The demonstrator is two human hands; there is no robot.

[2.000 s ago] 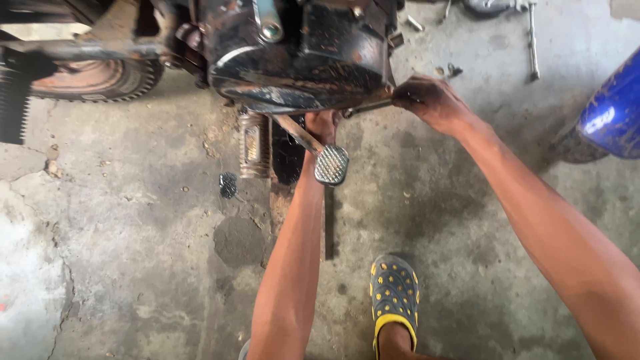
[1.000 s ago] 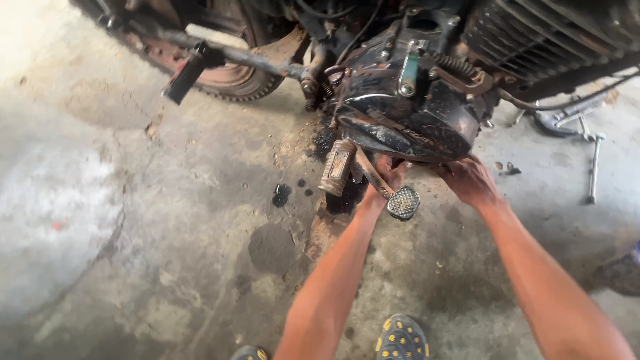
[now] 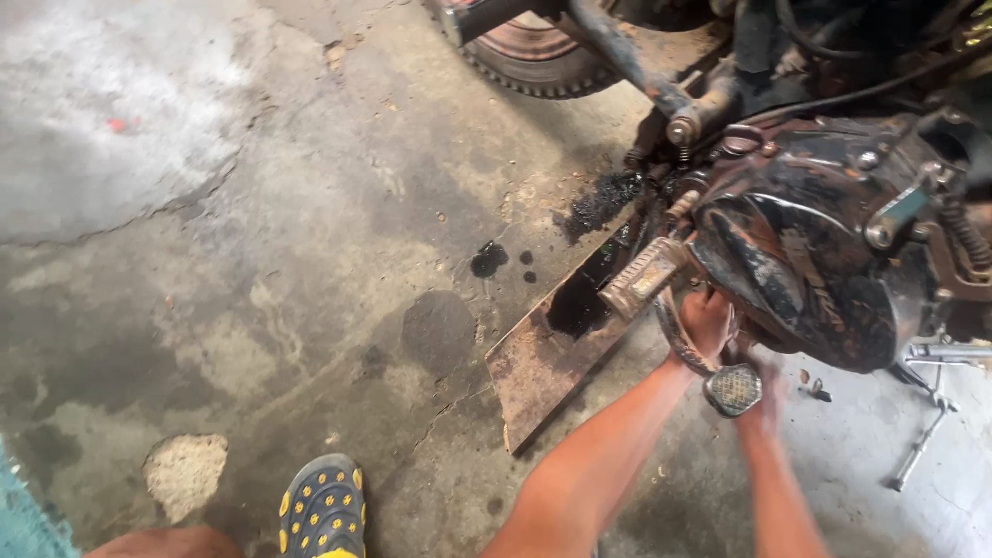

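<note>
A motorcycle's rusty black engine side cover [image 3: 806,287] fills the right of the head view. Beneath its lower edge is my left hand [image 3: 705,322], behind the curved arm of the brake pedal [image 3: 732,390]; its fingertips are hidden under the engine. My right hand [image 3: 756,360] is close beside it, blurred and partly behind the pedal pad. What either hand holds cannot be seen. A worn footpeg [image 3: 645,279] sticks out just up and left of my left hand.
An oil-stained board [image 3: 542,372] lies under the footpeg, with dark oil spots [image 3: 489,260] on the concrete. The wheel [image 3: 542,66] is at the top. Metal tools [image 3: 922,449] and a small dark part [image 3: 820,391] lie at right. A clog [image 3: 324,504] is at the bottom.
My right hand has moved from beside the engine's lower edge in toward my left hand, under the cover. The view has swung a lot toward the left.
</note>
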